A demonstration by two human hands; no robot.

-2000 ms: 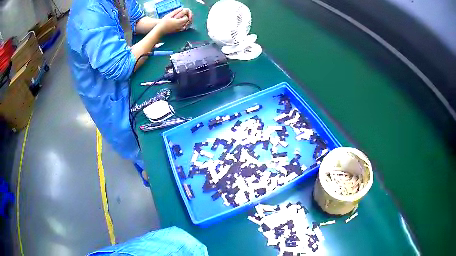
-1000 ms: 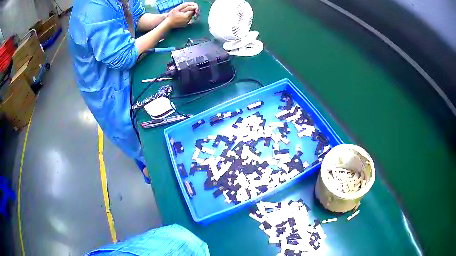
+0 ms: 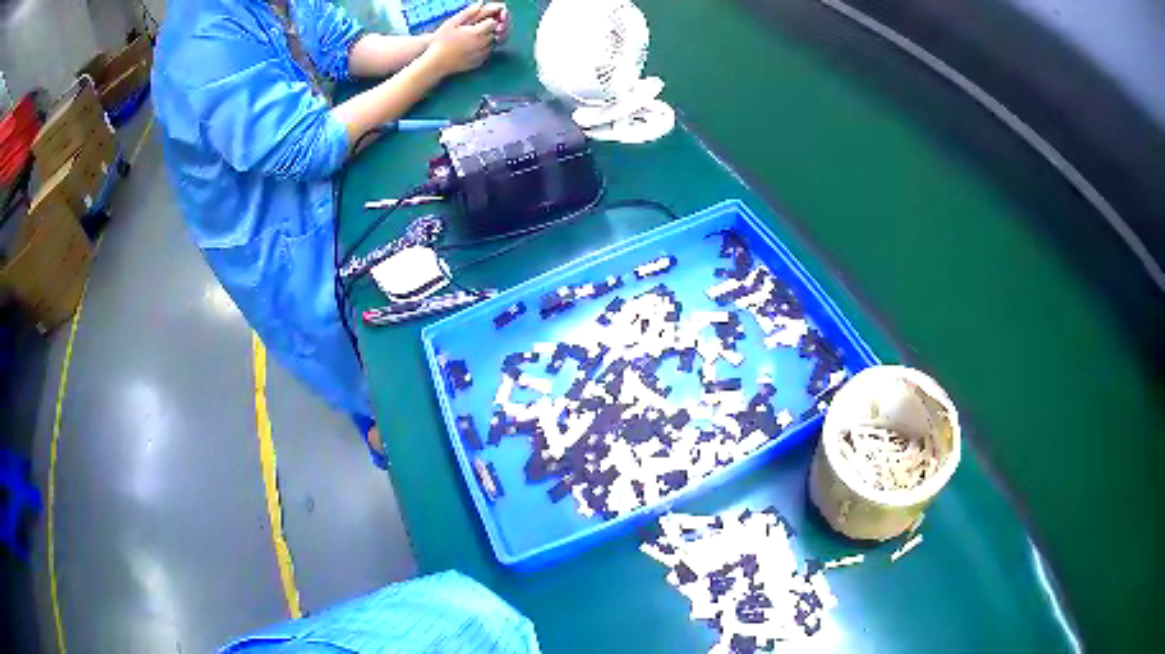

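A shallow blue tray (image 3: 537, 549) lies on the green work surface and holds many loose black and white adhesive pads (image 3: 620, 441). A heap of the same pads (image 3: 747, 581) lies on the surface below the tray, cut off by the bottom edge. A round cream tub (image 3: 850, 498) stands at the tray's right corner with thin pale strips inside. Two pale slivers lie beside its base. A blue sleeve (image 3: 396, 622) of mine shows at the bottom edge. Neither of my hands is in the picture.
A person in a blue smock (image 3: 256, 192) is at the upper left, hands together over the surface. A black box with cables (image 3: 521, 166), a small white pad (image 3: 409, 273) and a white fan (image 3: 592, 51) stand beyond the tray. A green conveyor belt (image 3: 882, 192) runs along the right.
The view has shifted slightly. The other person's hands and body have moved a little. The tray, heap and tub stay in place relative to each other.
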